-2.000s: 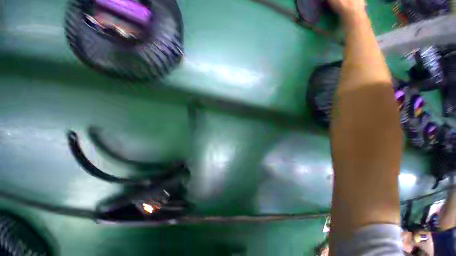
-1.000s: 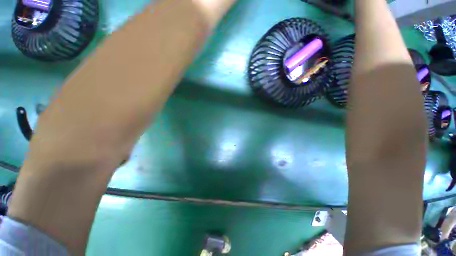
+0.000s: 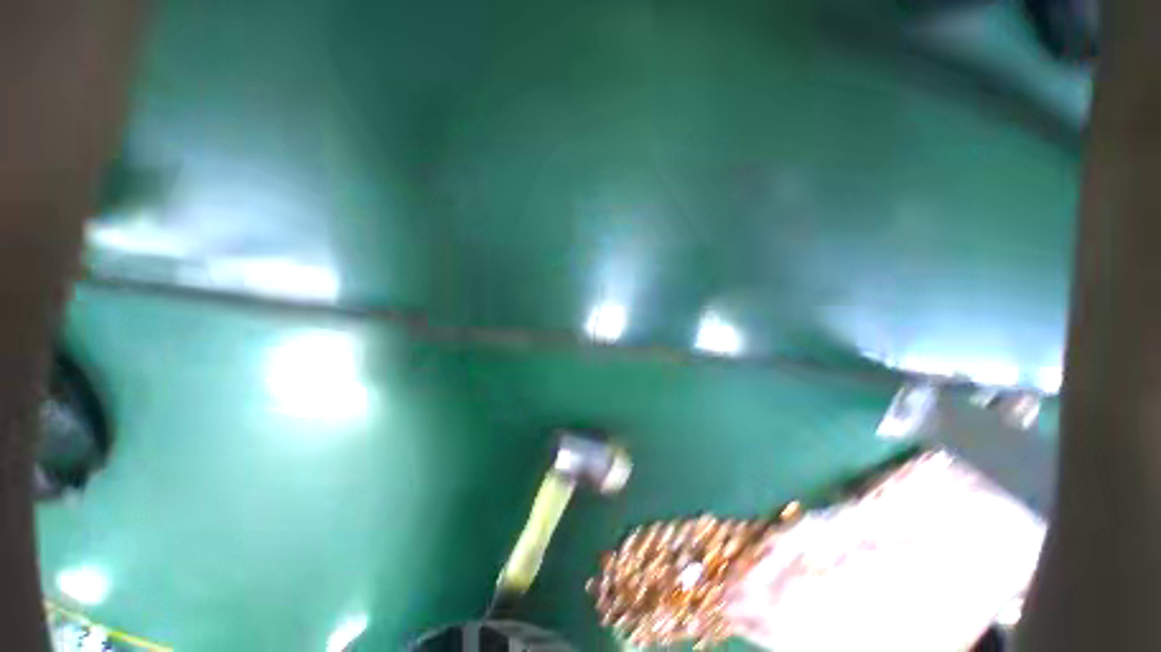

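A hammer (image 3: pixel 592 461) with a short metal head and a yellowish shaft lies on the green bench (image 3: pixel 433 433), low in the middle. The lower end of its handle meets a dark round thing at the bottom edge. Right of it is a loose pile of copper-coloured pins (image 3: pixel 681 573), beside a whitish plastic bag (image 3: pixel 891 548). My blurred forearms run along the left and right picture edges. Both of my hands are out of the picture.
A black rounded part (image 3: pixel 74 427) sits at the left beside my forearm. A pale metal post or bracket (image 3: pixel 987 439) stands behind the bag at right. A dark seam or edge (image 3: pixel 509 338) crosses the bench. A black thing (image 3: pixel 1067 26) shows at top right.
The view has shifted down toward the near bench, and the fans have left it. My forearms are now spread to the two edges. The hammer and copper pile show more fully.
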